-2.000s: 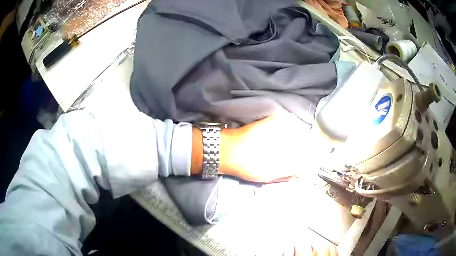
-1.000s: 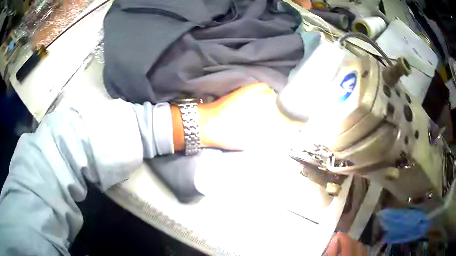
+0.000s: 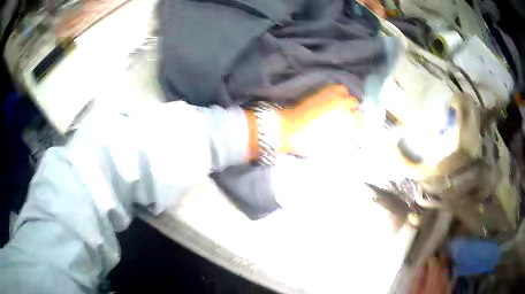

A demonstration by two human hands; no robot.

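Observation:
The dark grey garment piece [image 3: 230,49] lies in soft folds in front of me, and a grey corner pokes out below my left wrist. My left hand [image 3: 319,123], with a metal watch, rests on the cloth left of the sewing machine head [image 3: 429,143]; its fingers are lost in lamp glare, so its grip cannot be told. A pale blue-grey facing [image 3: 383,74] shows at the garment's right edge. My right hand [image 3: 430,278] is blurred and cut off by the bottom edge, below the machine foot. The needle area is washed out.
A dark-handled tool [image 3: 50,62] lies at the far left of the table. A white thread cone [image 3: 448,42] and a white paper sheet [image 3: 484,66] lie beyond the machine. A blue cloth scrap [image 3: 475,255] is at the lower right. The table's ruler-marked front edge [image 3: 230,261] curves below.
The view has shifted and blurred. My left hand has shifted slightly away from the table's front edge. My right hand has moved rightward from below the needle area since the earliest frame.

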